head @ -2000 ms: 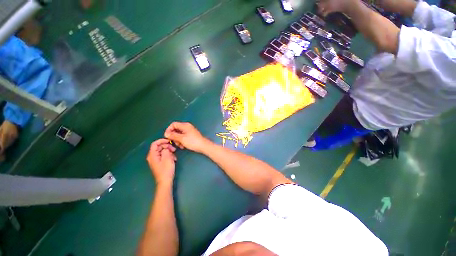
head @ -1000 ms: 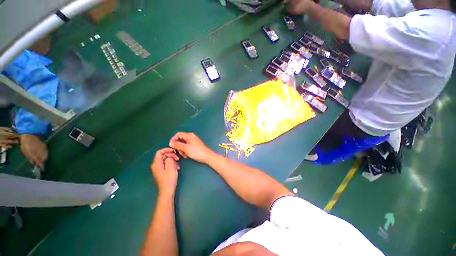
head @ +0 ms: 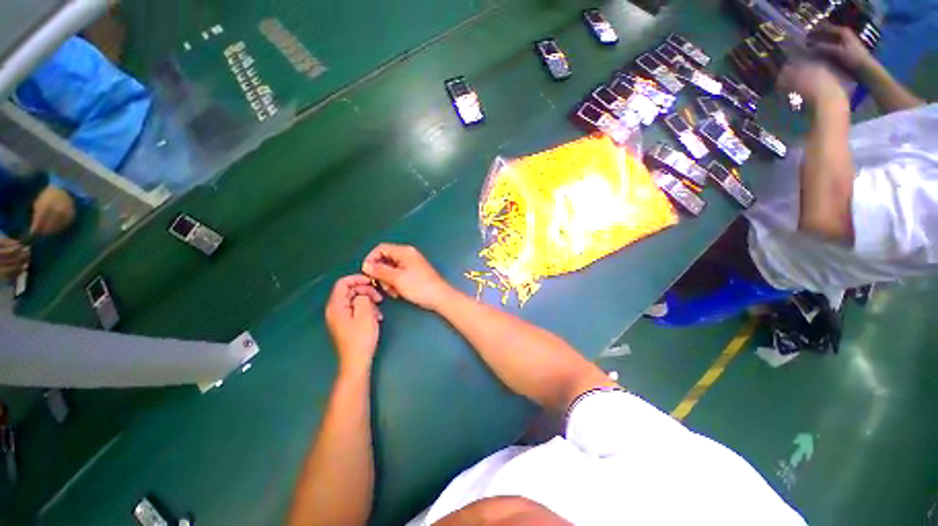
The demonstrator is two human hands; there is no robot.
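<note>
My left hand (head: 354,311) and my right hand (head: 404,273) meet over the green bench (head: 432,411), fingertips together. Between the fingertips is a tiny piece, mostly hidden; in the earlier frames it shows a bit of orange. No phone is in my hands. A clear bag of orange parts (head: 591,205) lies right of my hands, its open end towards them, with loose orange parts (head: 511,286) spilling out.
Grouped phones (head: 679,113) lie behind the bag. Single phones (head: 465,101) lie along the bench, some at left. A grey bracket (head: 221,363) juts in from the left. A person in white (head: 885,195) works at right, one in blue (head: 87,103) at far left.
The view has shifted, so more phones show at the left. My hands stay together in much the same pose. The right-hand person's arms have moved to the dark tray area at the top right.
</note>
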